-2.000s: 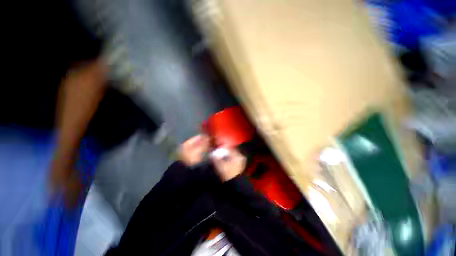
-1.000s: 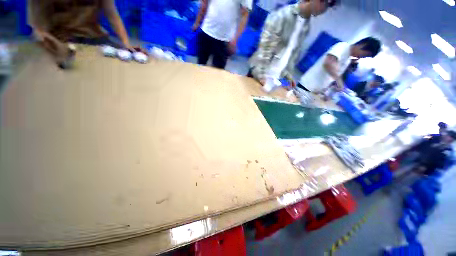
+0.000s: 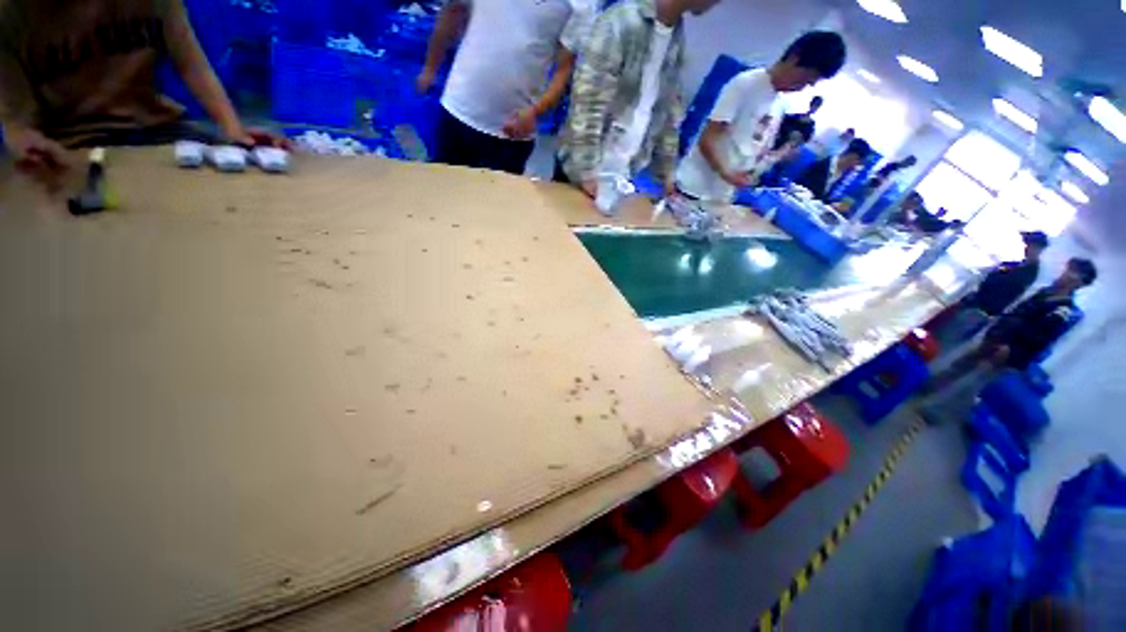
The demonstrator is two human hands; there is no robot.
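Neither of my hands is in the picture. A large tan speckled cardboard sheet [image 3: 371, 358] lies nearest in front of me, raised above the bench. A small white piece [image 3: 483, 506] lies near its front edge. At its far left edge stand several small white plastic parts [image 3: 230, 158] in a short row, beside another person's hand. A dark tool with a pale upright handle [image 3: 93, 185], perhaps a hammer, is at the far left near that person's other hand.
A green conveyor belt [image 3: 692, 274] runs beyond the sheet. Grey-white handles [image 3: 800, 327] lie piled on the near bench. Red stools [image 3: 796, 459] and a blue stool [image 3: 887, 380] stand under the edge. Several people work across the line. Blue bins [image 3: 982, 574] are at lower right.
Two seconds ago both my hands were in view, blurred, near a red stool; now they are out of the picture. The view has swung up over the bench, then slightly right.
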